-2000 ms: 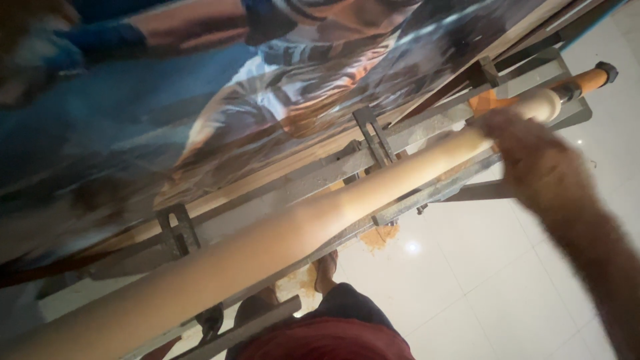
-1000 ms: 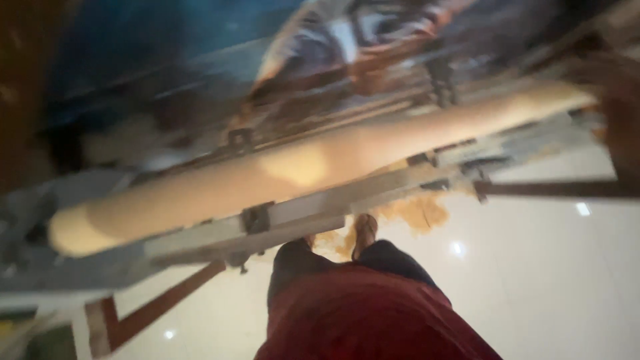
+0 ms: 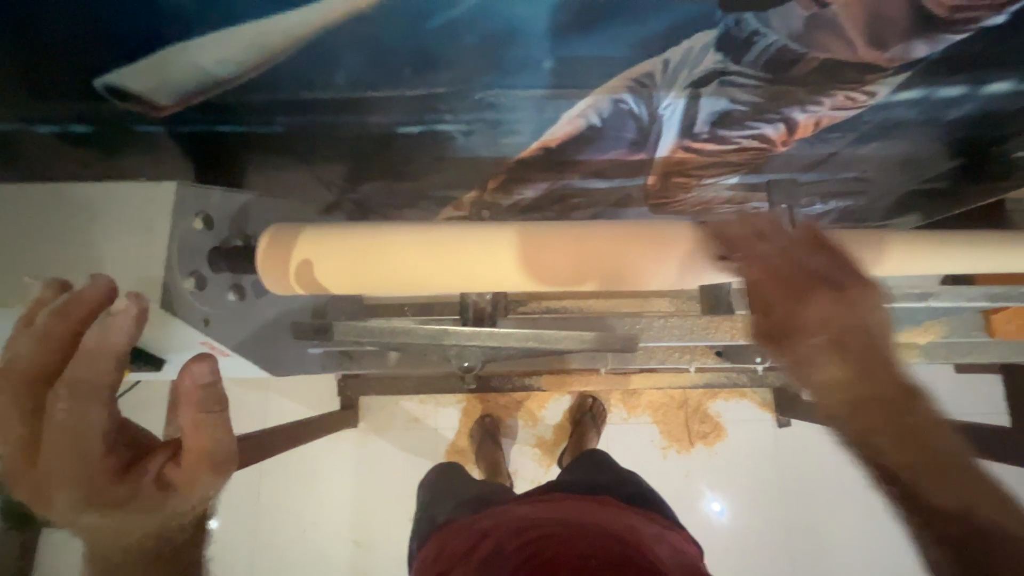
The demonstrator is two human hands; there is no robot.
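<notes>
A turned wooden baseball bat blank [image 3: 416,258] lies across a wood lathe, its thick end by the dark spindle [image 3: 232,258] at the left. Over its narrower right part is my right hand [image 3: 816,304], blurred, with the fingertips at or just above the wood; contact is hard to tell. My left hand [image 3: 120,416] is raised at the lower left, palm up with fingers apart, holding nothing. The metal tool rest [image 3: 480,336] runs along the near side of the blank.
A grey headstock plate with bolts [image 3: 192,320] stands at the left. Behind the lathe spreads a large printed picture [image 3: 680,120]. Lathe bed rails [image 3: 688,352] bear dust. Wood shavings [image 3: 688,416] lie on the tiled floor around my feet [image 3: 588,420].
The view has swung left to the headstock end. My left hand has come into view. My right hand, at the tailstock end two seconds ago, is now over the middle part of the view.
</notes>
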